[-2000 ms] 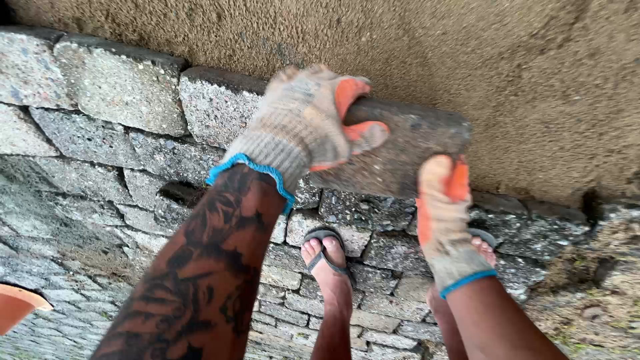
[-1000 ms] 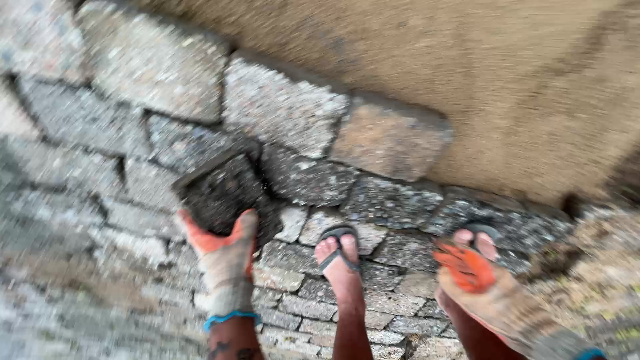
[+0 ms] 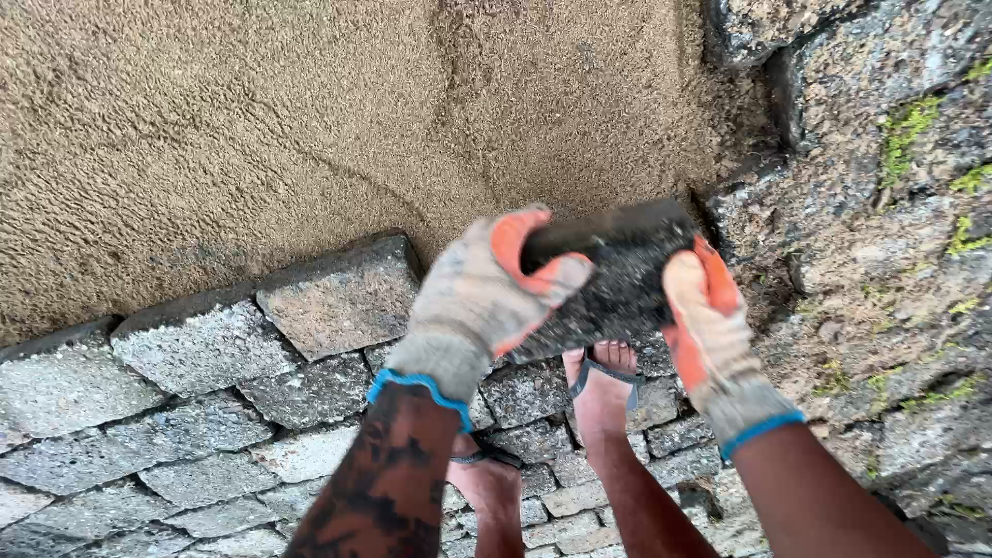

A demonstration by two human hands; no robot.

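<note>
A dark rectangular paving stone (image 3: 620, 271) is held between my two gloved hands over the border of the sand and the laid stones. My left hand (image 3: 496, 291), in a grey knit glove with orange palm coating and a blue cuff, grips its left end. My right hand (image 3: 709, 318), gloved alike, holds its right end. To the left, a brownish paving stone (image 3: 345, 298) lies at the end of the row that borders the sand (image 3: 349, 101). The underside of the held stone is hidden.
Rows of laid grey paving stones (image 3: 201, 349) run below the sand. My feet in flip-flops (image 3: 604, 387) stand on them. Along the right side rises or lies a rough stone surface (image 3: 868, 256) with green moss; its height is unclear.
One second ago my left hand alone held a dark stone and my right hand was apart from it; now both hands grip one. The view has shifted right along the row.
</note>
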